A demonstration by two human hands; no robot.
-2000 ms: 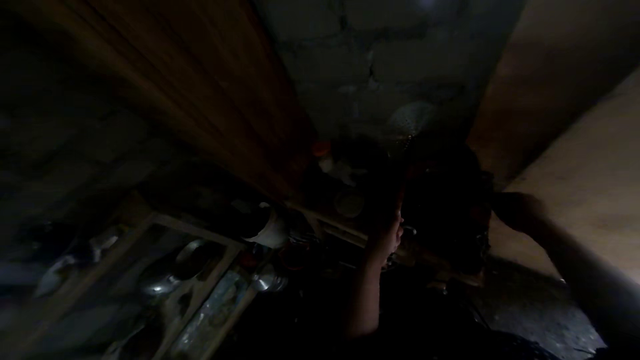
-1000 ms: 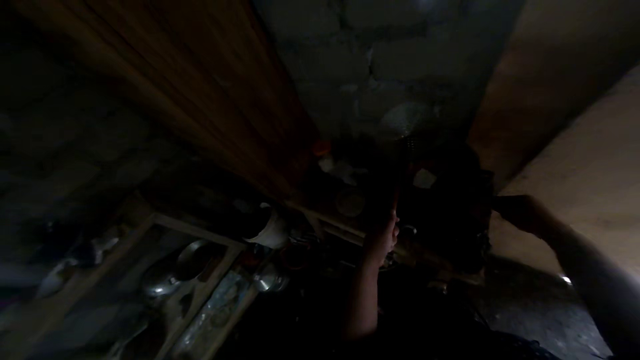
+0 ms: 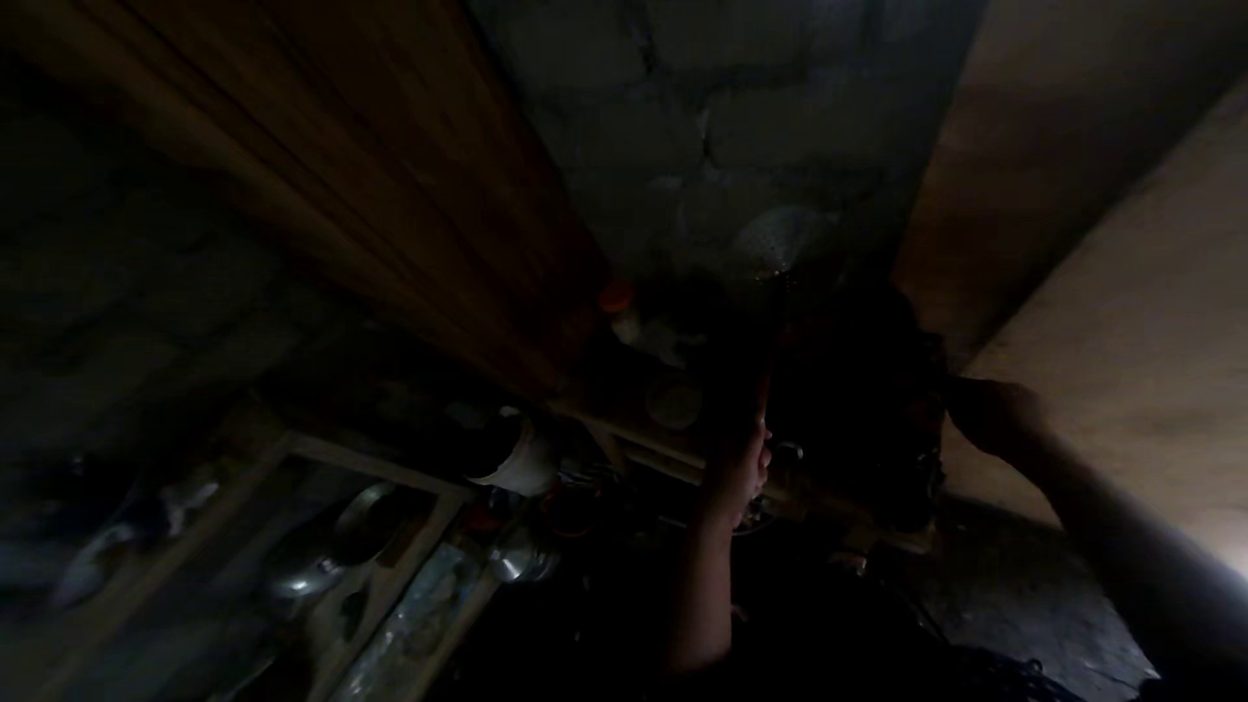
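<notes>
The view is very dark. Near the centre, my left hand (image 3: 739,476) is closed on the handle of a long-handled utensil. Its pale, rounded, perforated-looking head (image 3: 782,239) is raised in front of the block wall. Further right, my right hand (image 3: 996,414) reaches to the edge of a dark, bulky object (image 3: 858,390); its fingers are lost in shadow, so I cannot tell whether they grip it. Left of the utensil stands a container with a red-orange cap (image 3: 616,295), and a round lid or dish (image 3: 674,401) lies on the wooden table.
A wooden shelf frame (image 3: 375,466) at the lower left bears metal pots (image 3: 366,522). Beside it are a whitish bucket (image 3: 522,463) and a shiny metal vessel (image 3: 517,561). A wooden board (image 3: 468,185) slants on the left, and a pale panel (image 3: 1131,351) stands at the right.
A pale patch seen right of the utensil one second ago no longer shows. Both hands stay in nearly the same places.
</notes>
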